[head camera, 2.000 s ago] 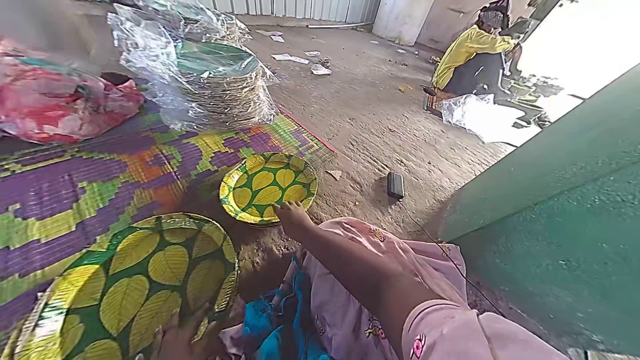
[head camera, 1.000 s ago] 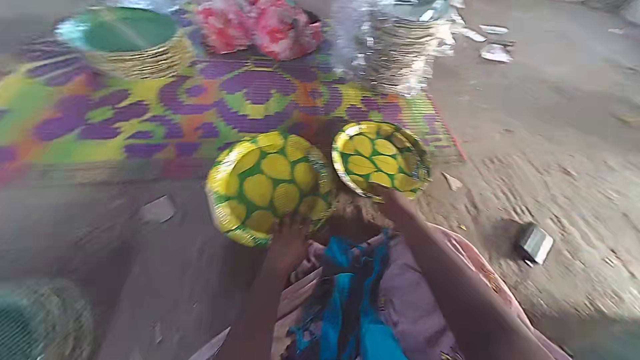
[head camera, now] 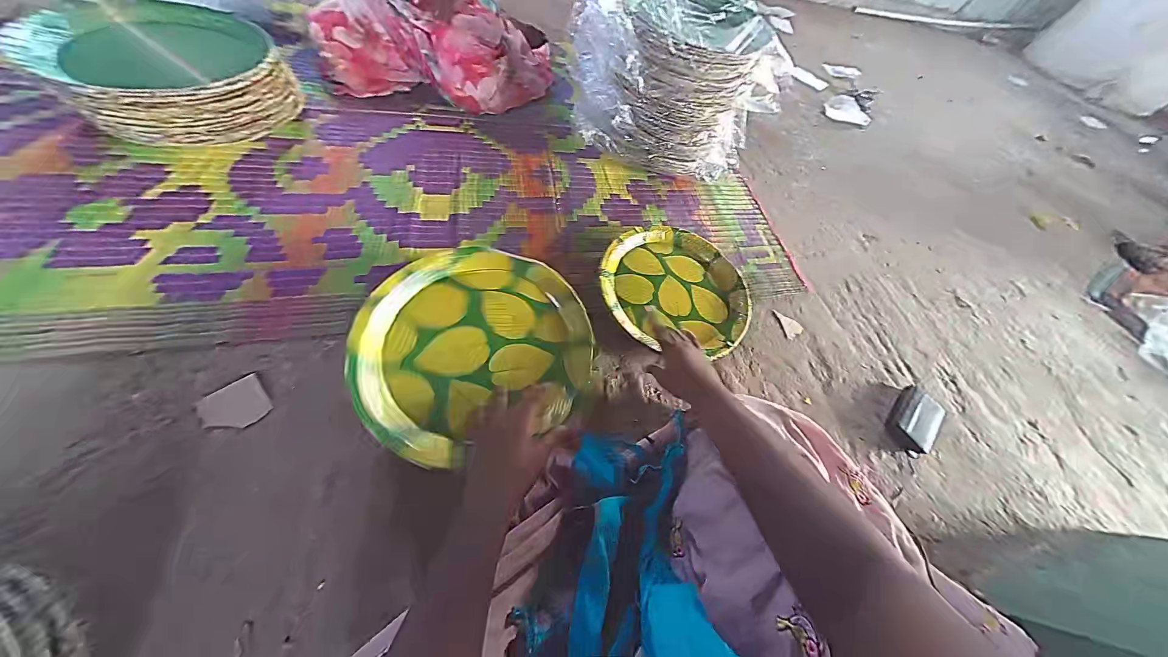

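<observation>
A larger round plate (head camera: 456, 351) with yellow leaf shapes on green lies before me, tilted and slightly blurred. My left hand (head camera: 516, 433) is at its near right rim, fingers over the edge; whether they grip it is unclear. To the right, a smaller round plate (head camera: 673, 292) with the same leaf pattern lies by the edge of a woven mat. My right hand (head camera: 680, 356) touches its near rim, with fingers on the inner face and the thumb apart. Whether that rim is pinched cannot be told.
The patterned plastic mat (head camera: 429, 192) bears a stack of green-topped round plates (head camera: 182, 105), pink plastic bags (head camera: 484, 59) and a plastic-wrapped plate stack (head camera: 689, 91). On the dirt floor are a broken flat piece (head camera: 234, 401) and a small dark box (head camera: 915, 420). A green ledge (head camera: 1086, 584) stands lower right.
The view has swung left and down. The larger plate, lower left two seconds ago, now shows beside the smaller one. Both hands remain at the plates.
</observation>
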